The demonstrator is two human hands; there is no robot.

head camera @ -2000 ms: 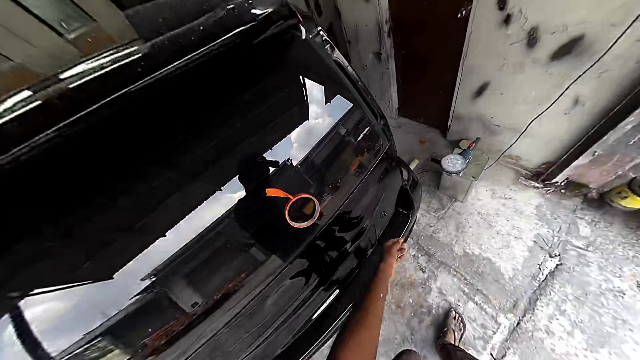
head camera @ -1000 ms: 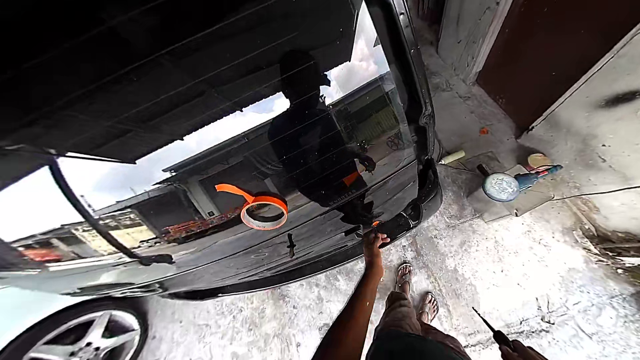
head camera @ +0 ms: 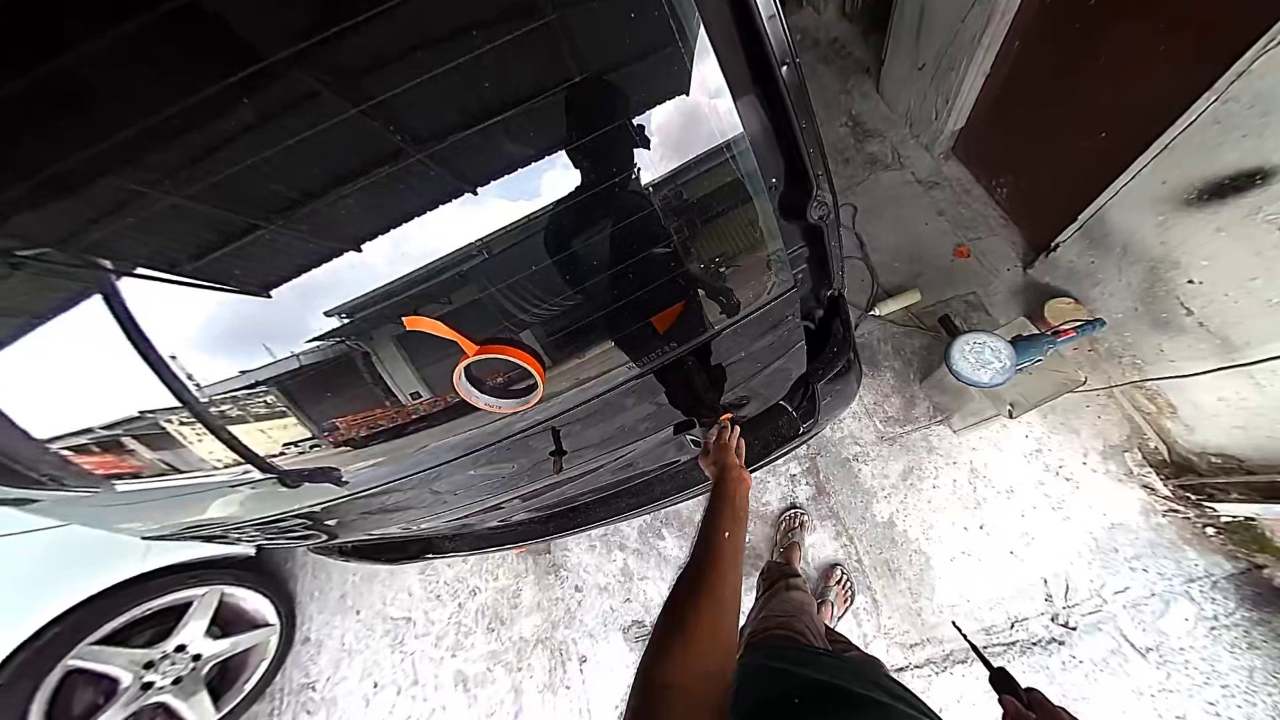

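My left hand [head camera: 724, 455] reaches to the lower edge of a black car's tailgate [head camera: 620, 425], its fingers on or close against the panel. A small orange piece [head camera: 727, 418] shows at its fingertips; whether they pinch it is unclear. At the bottom right my right hand [head camera: 1035, 705], partly cut off by the frame, grips a thin pointed tool [head camera: 975, 645] with a dark handle, clear of the car. A roll of orange masking tape [head camera: 500, 377] lies on the rear window glass [head camera: 400, 230] with a loose end sticking out to the upper left.
A corded power polisher [head camera: 985, 358] with a round pad rests on a flat block on the concrete floor, right of the car. Its cord [head camera: 1180, 377] runs to the right. A wall and brown door [head camera: 1110, 90] stand behind. A spoked wheel [head camera: 160, 655] shows at lower left.
The view has swung considerably. My right hand and the pointed tool, out of sight two seconds ago, are now in view at the bottom right. My left hand stays at the tailgate's edge.
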